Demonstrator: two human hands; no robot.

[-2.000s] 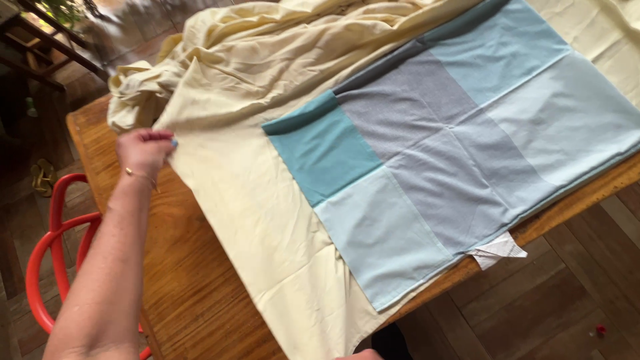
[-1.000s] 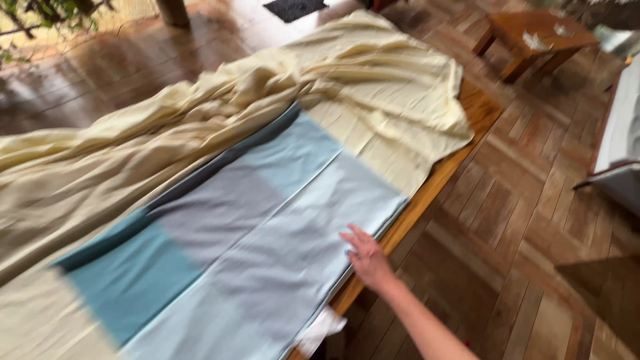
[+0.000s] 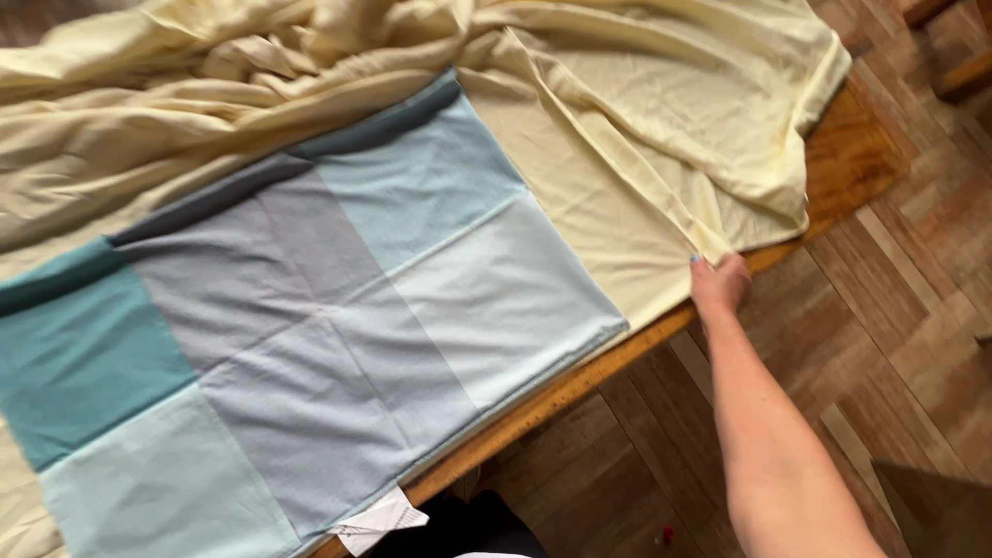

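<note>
My right hand (image 3: 721,283) grips the near edge of a pale yellow cloth (image 3: 620,225) by the table's edge, and a raised fold runs from it up across the cloth. Left of the hand, a patchwork fabric piece (image 3: 349,310) in teal, grey and light blue lies flat on the yellow cloth, its far edge rolled or folded. A white fabric tag (image 3: 380,523) with writing sticks out from its near edge. My left hand is out of view.
The wooden table's (image 3: 852,155) bare corner shows at the right. Bunched yellow cloth lies along the far side. Below is a wood-patterned floor (image 3: 876,325). Part of a wooden piece of furniture (image 3: 969,77) stands at the upper right, and a dark object (image 3: 930,504) at the lower right.
My right hand, spread over the patchwork fabric a second ago, has moved right and now grips the yellow cloth. The left hand, seen holding yellow cloth earlier, is out of view.
</note>
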